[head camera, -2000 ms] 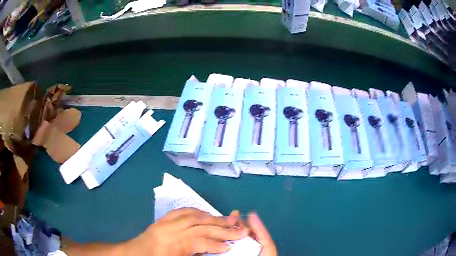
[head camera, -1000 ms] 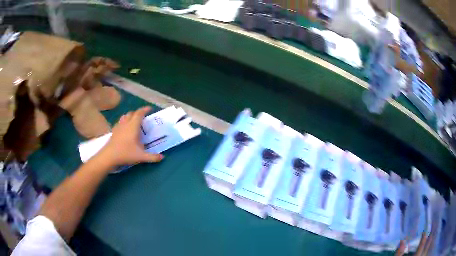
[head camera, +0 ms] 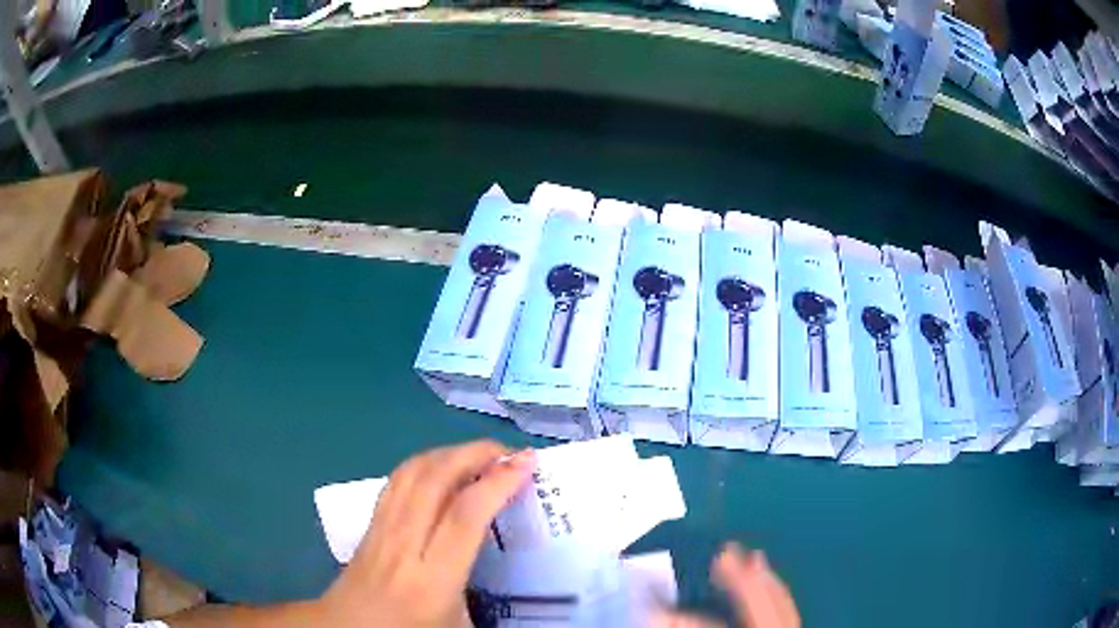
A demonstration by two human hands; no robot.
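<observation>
A folding carton blank (head camera: 577,515), white and light blue with part of a dark product picture, is low in the middle of the view. Its end flaps stick out at the left and right. My left hand (head camera: 430,528) grips its left part from above, thumb side towards the carton's middle. My right hand (head camera: 749,595) is blurred and cut off by the bottom edge, at the carton's right end. Whether it touches the carton cannot be told. A row of erected cartons (head camera: 650,325) leans side by side beyond the hands, with dark product pictures facing me.
A torn brown paper package (head camera: 43,252) stands at the left, with loose torn kraft paper (head camera: 153,325) beside it. A pale strip (head camera: 319,236) edges the green surface. Across the dark green channel, a carton (head camera: 914,80) and more cartons (head camera: 1068,104) stand at the upper right.
The carton that lay at the left is now in front of me under my left hand. Both hands have come together low in the middle. The view has swung back from the left.
</observation>
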